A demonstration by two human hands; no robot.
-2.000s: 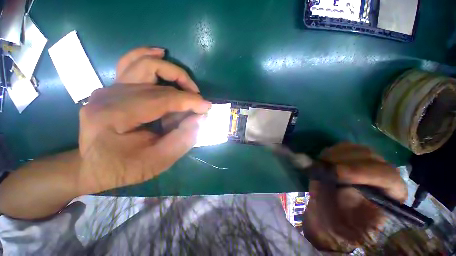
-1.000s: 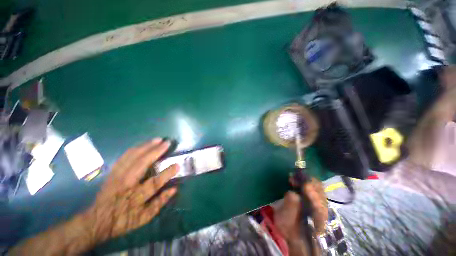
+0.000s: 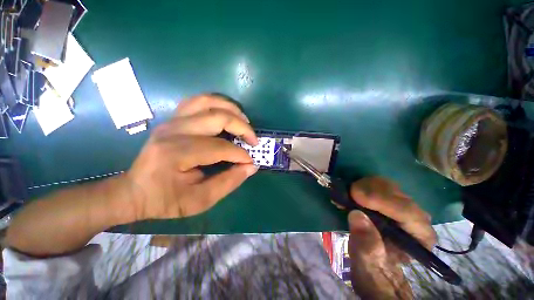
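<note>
The phone unit (image 3: 313, 153) lies flat on the green bench, with a white dotted keypad sheet (image 3: 265, 153) on its left half and a grey-beige plate on its right half. My left hand (image 3: 187, 158) rests over its left end, with thumb and fingertips close together at the keypad sheet. A thin solder wire (image 3: 76, 180) runs from the left into this hand, and a fine bright line shows beyond the fingertips. My right hand (image 3: 389, 220) holds the black soldering iron (image 3: 386, 225). Its tip is at the narrow blue strip between the two halves.
A heap of LCD modules (image 3: 52, 32) lies at the upper left, with one white-backed module (image 3: 123, 94) beside it. The tan round tip-cleaning pot (image 3: 436, 140) with silvery scraps stands right. Black station shapes (image 3: 497, 205) and a cord are at the far right.
The iron has moved from the cleaning pot back to the phone unit. My left hand has changed from spread fingers to a pinch. The LCD module seen over the keypad half earlier is gone from there.
</note>
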